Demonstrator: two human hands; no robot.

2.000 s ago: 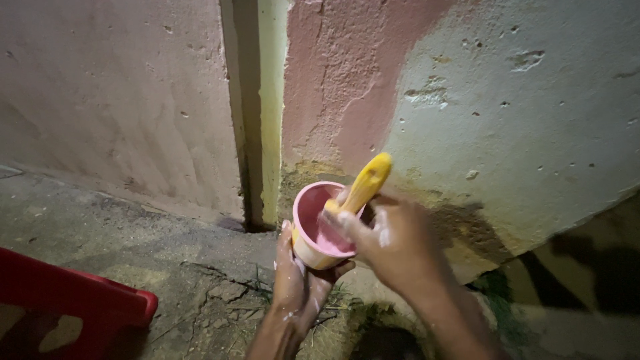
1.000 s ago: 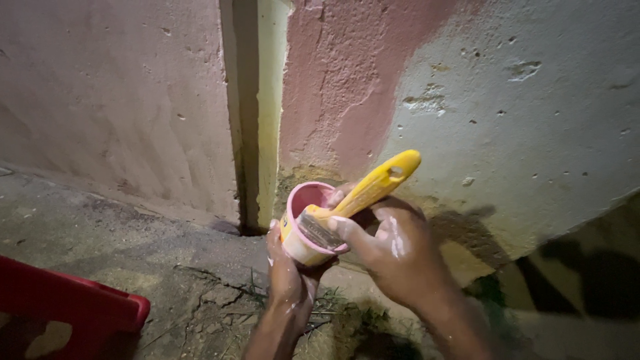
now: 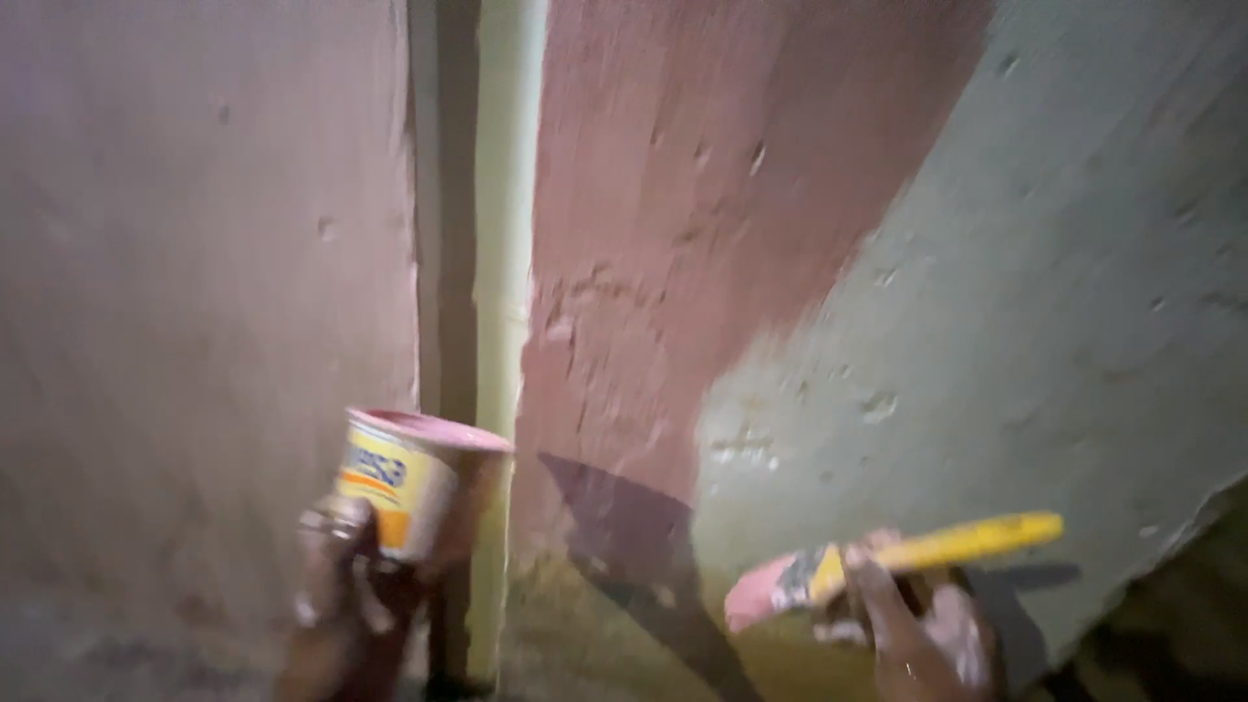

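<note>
In the head view my left hand [image 3: 341,565], smeared with paint, grips a small paint tub [image 3: 400,487] with a yellow label and a pink-coated rim. At the lower right my right hand [image 3: 907,614] holds a paintbrush by its yellow handle [image 3: 975,541]. The brush's bristles [image 3: 756,592] are loaded with pink paint and point left, near the low part of the wall; whether they touch it cannot be told. Pink paint [image 3: 682,244] covers the wall's left part, beside a pale grey-green area [image 3: 975,390].
A narrow recess [image 3: 453,292] with a yellow-green edge [image 3: 502,292] runs vertically between the pink wall and a dull pinkish wall [image 3: 205,292] at the left. Shadows of the tub and brush fall on the wall. A dark area [image 3: 1170,624] lies at the lower right.
The brush has come out of the tub, and my right hand has moved it to the right. My hands are now apart, with the tub at the left. The view has shifted up the wall.
</note>
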